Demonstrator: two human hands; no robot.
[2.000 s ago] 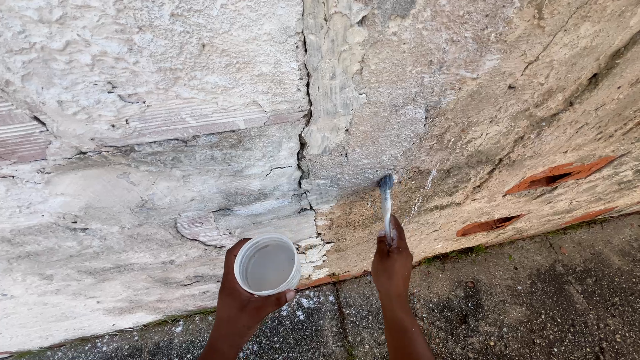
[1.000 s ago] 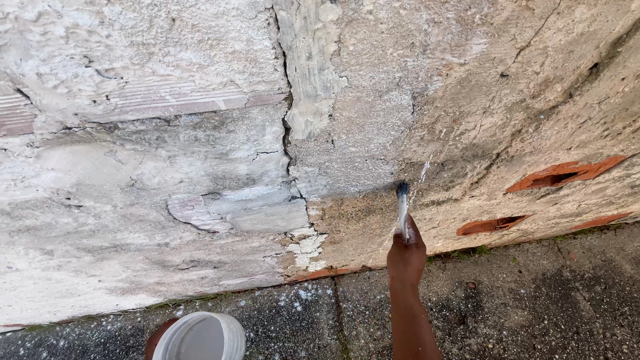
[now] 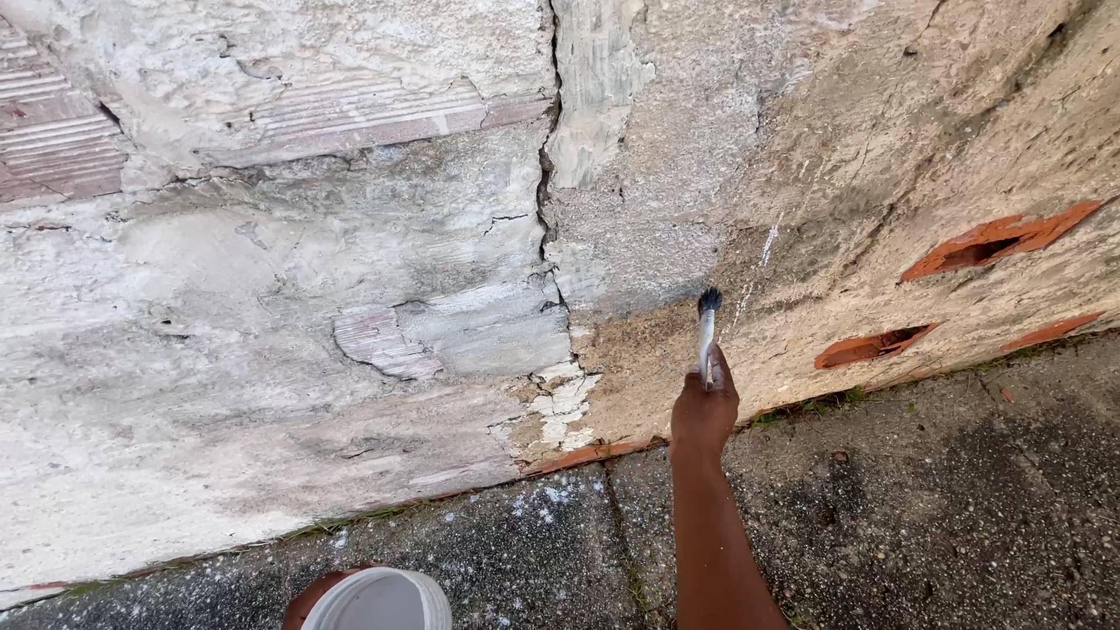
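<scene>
My right hand point(image 3: 705, 398) grips a paintbrush point(image 3: 706, 337) by its whitened handle, and the dark bristles touch or nearly touch the rough plastered wall point(image 3: 647, 359). There the greyish coated surface borders bare brown plaster. At the bottom edge, my left hand point(image 3: 308, 604) holds a white plastic tub point(image 3: 429, 604) with pale whitish liquid point(image 3: 372, 605) in it. Only part of that hand and of the tub shows; the fingers on the far side are hidden. Left of the brush, a dark crack point(image 3: 546, 175) runs down the wall.
Broken openings show red hollow brick point(image 3: 1006, 241) low on the right of the wall. Ridged brick point(image 3: 52, 122) is exposed at the upper left. Rough concrete ground point(image 3: 919, 490) with white spatters meets the wall's foot, where a little grass point(image 3: 818, 404) grows.
Compared with two seconds ago, my right hand and the brush are farther right from the crack. My left hand with the tub has dropped from beside the wall's foot to the bottom edge of view.
</scene>
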